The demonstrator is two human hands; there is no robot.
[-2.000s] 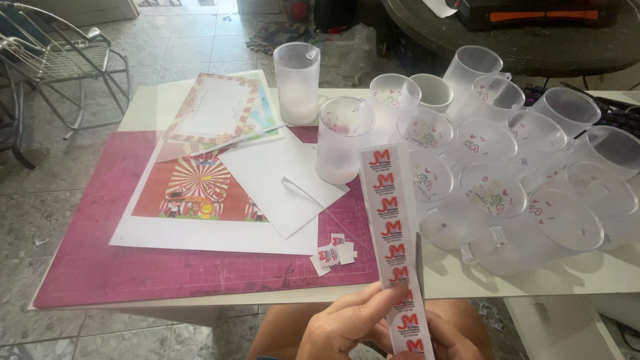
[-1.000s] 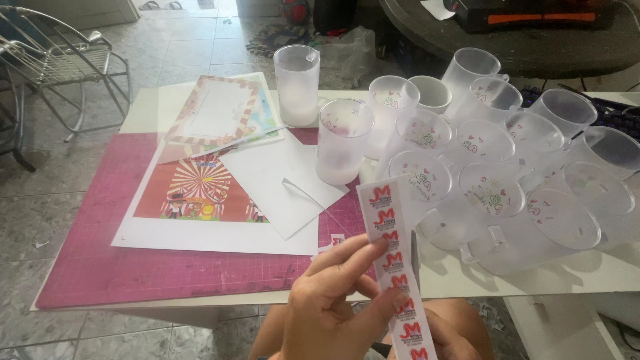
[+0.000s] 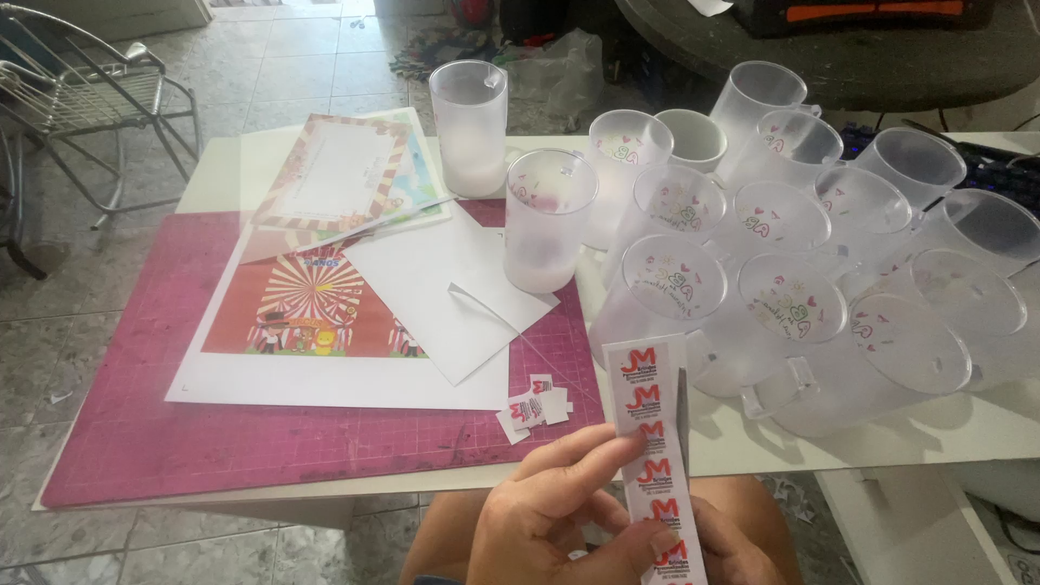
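Note:
My left hand (image 3: 561,512) pinches a long white strip of printed labels (image 3: 646,406) between fingers and thumb, low in the middle of the head view. The strip bears a row of red and black logos. Behind its right edge, my right hand (image 3: 731,540) is partly hidden, and a thin grey blade (image 3: 683,414), seemingly of scissors, runs up beside the strip. Whether the blades are apart cannot be seen. Small cut labels (image 3: 536,406) lie in a loose pile at the lower right of the pink cutting mat (image 3: 325,439).
Several frosted plastic mugs (image 3: 678,276) with printed designs crowd the table's right side. Two more frosted mugs (image 3: 469,130) (image 3: 546,236) stand by the papers. White paper sheets (image 3: 443,301) and a circus print (image 3: 309,301) overlap the mat. A rocking chair (image 3: 106,97) stands on the floor at left.
My left hand, higher on the strip a second ago, is now lower with it. Compared with two seconds ago, the strip's top has come down, and the small label pile is visible again after being mostly covered.

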